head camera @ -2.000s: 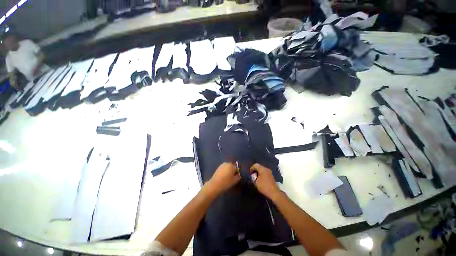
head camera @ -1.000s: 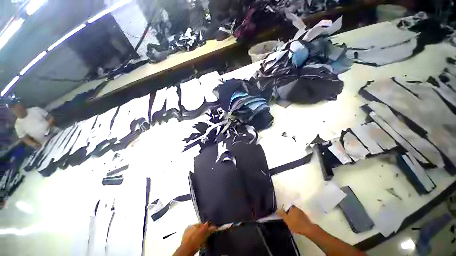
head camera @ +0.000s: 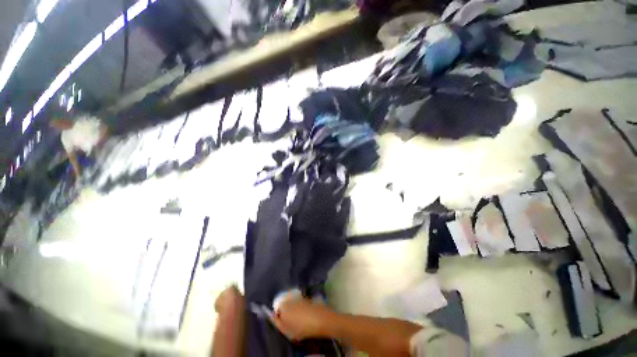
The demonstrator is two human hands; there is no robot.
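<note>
A long dark fabric stack (head camera: 300, 230) lies lengthwise in front of me, narrowed near my hands. A thin pale strip (head camera: 260, 307) crosses its near part. My right hand (head camera: 297, 317) is closed on the strip over the stack, with the forearm reaching in from the right. My left hand (head camera: 229, 303) is at the stack's left edge, near the strip's other end; it is blurred and its fingers are unclear. The near end of the stack is partly hidden by my hands and cut off by the frame.
A heap of dark and grey strips (head camera: 304, 157) touches the stack's far end. A bundle pile (head camera: 454, 104) is beyond. Pale-topped small parts (head camera: 520, 222) and long panels (head camera: 594, 164) lie right, white panels (head camera: 167, 279) left. A person (head camera: 82, 136) stands far left.
My hands have come closer together and my right hand has moved left across the stack. The strip no longer stretches across the stack's full width. The view has shifted and blurred.
</note>
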